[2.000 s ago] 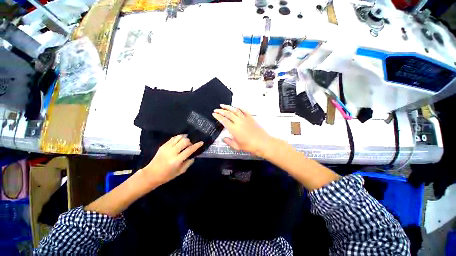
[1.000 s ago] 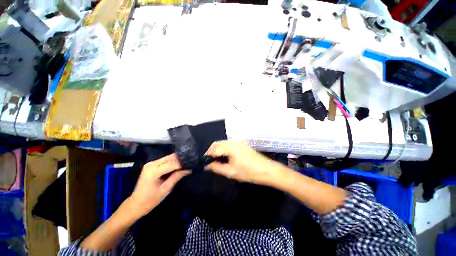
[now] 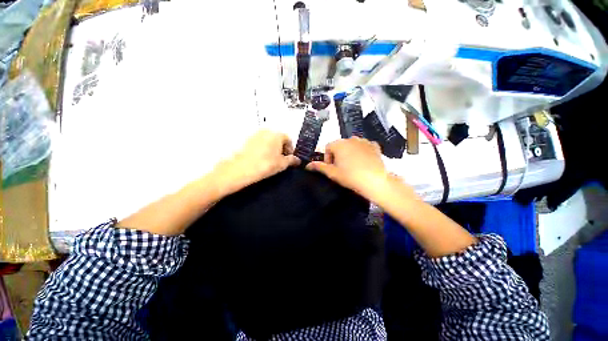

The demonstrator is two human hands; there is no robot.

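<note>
A black garment piece (image 3: 293, 226) hangs from the front of the table into my lap. A black care label with pale print (image 3: 309, 135) stands up from its edge, its far end close to the presser foot (image 3: 293, 100). My left hand (image 3: 267, 154) pinches the cloth at the left of the label's near end. My right hand (image 3: 353, 160) pinches the cloth at the right of it. The fingertips nearly meet, and my fingers hide part of the edge. Whether the label's end lies under the foot cannot be told.
The white sewing machine (image 3: 440, 66) stands at the right. More printed labels (image 3: 351, 118), a pink and blue handle (image 3: 425, 126) and black straps (image 3: 441, 166) are beside my right hand. A clear plastic bag (image 3: 27, 126) and taped cardboard (image 3: 25, 216) line the left edge. A blue bin (image 3: 427, 250) is below right.
Both hands have moved from the table's front edge up towards the needle, bringing the cloth and label with them. The view has shifted, with the machine now nearer the middle.
</note>
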